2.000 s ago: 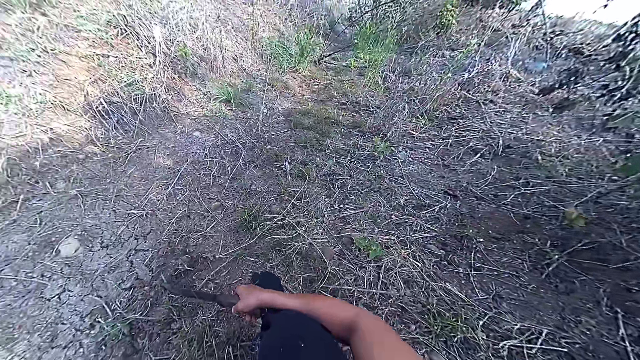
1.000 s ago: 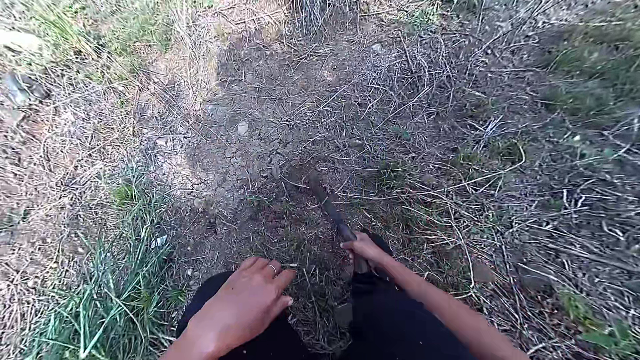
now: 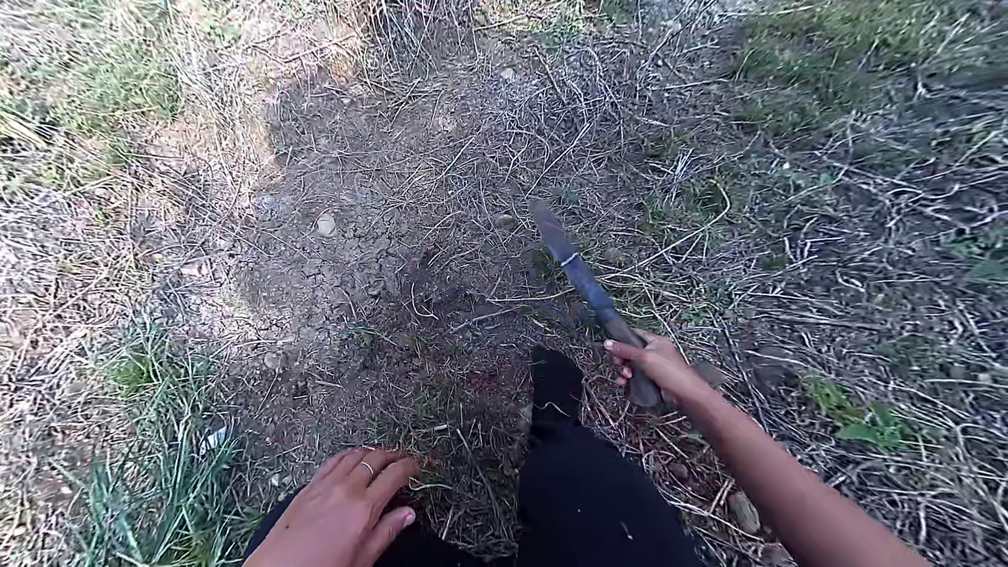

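Observation:
My right hand (image 3: 654, 368) grips the handle of a machete-like knife (image 3: 584, 279), right of centre. Its dark, worn blade points up and to the left over dry stems and soil, with a pale band or mark across it. Whether the tip touches the ground I cannot tell. My left hand (image 3: 350, 504), with a ring on one finger, hangs at the bottom over my dark trouser leg, fingers loosely apart and holding nothing. Between the hands are my dark shoe (image 3: 557, 382) and the other trouser leg (image 3: 598, 496).
Cracked bare soil (image 3: 339, 268) with a pale stone (image 3: 325, 224) lies ahead. Green grass (image 3: 161, 465) with a small white scrap (image 3: 213, 439) grows at lower left. Dry stems (image 3: 850, 315) cover the right side, near a leafy green weed (image 3: 874, 425).
The knife, low over the ground near my right foot a second ago, now points further up and right. My left hand, out of view two seconds ago, shows in both later frames.

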